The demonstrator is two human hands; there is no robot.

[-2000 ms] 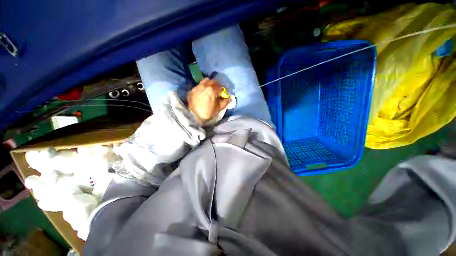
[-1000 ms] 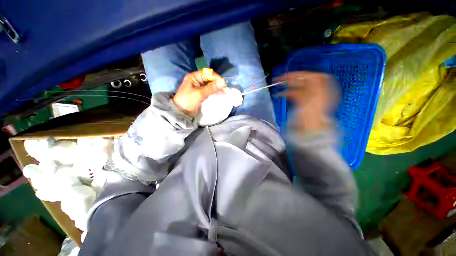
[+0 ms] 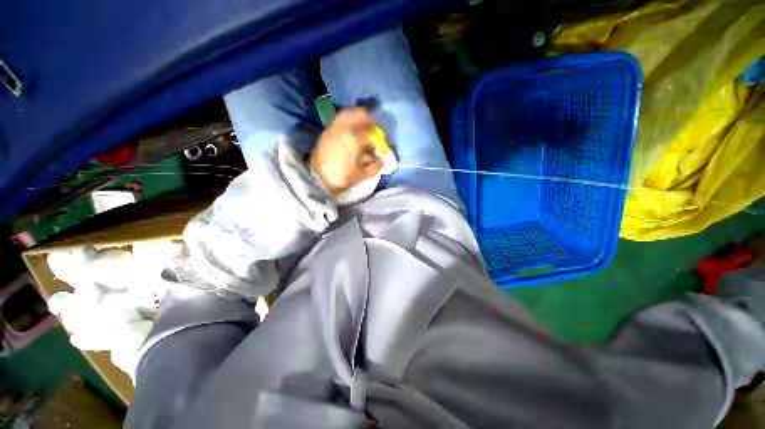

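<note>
My left hand [image 3: 348, 155] is closed around a white plush piece [image 3: 359, 193] over the lap. Most of the piece is hidden by the hand and sleeve. A yellow band [image 3: 380, 140] shows on a finger. A white sewing thread [image 3: 512, 175] runs taut from the piece to the right, across the basket and past the yellow bag. My right arm is stretched out to the lower right, with its grey sleeve at the right edge. The right hand is almost wholly hidden or cut off there, and no needle can be seen.
A blue perforated basket [image 3: 622, 159] stands right of the knees, with yellow plastic bags [image 3: 671, 167] beyond it. A red object [image 3: 723, 266] is at lower right. A cardboard carton [image 3: 109, 370] of white plush pieces [image 3: 105, 293] is at left. A blue surface [image 3: 168, 59] spans the upper left.
My right hand has moved from beside the piece, over the basket, far out to the lower right, drawing the thread long. My left hand has turned over the piece and covers more of it.
</note>
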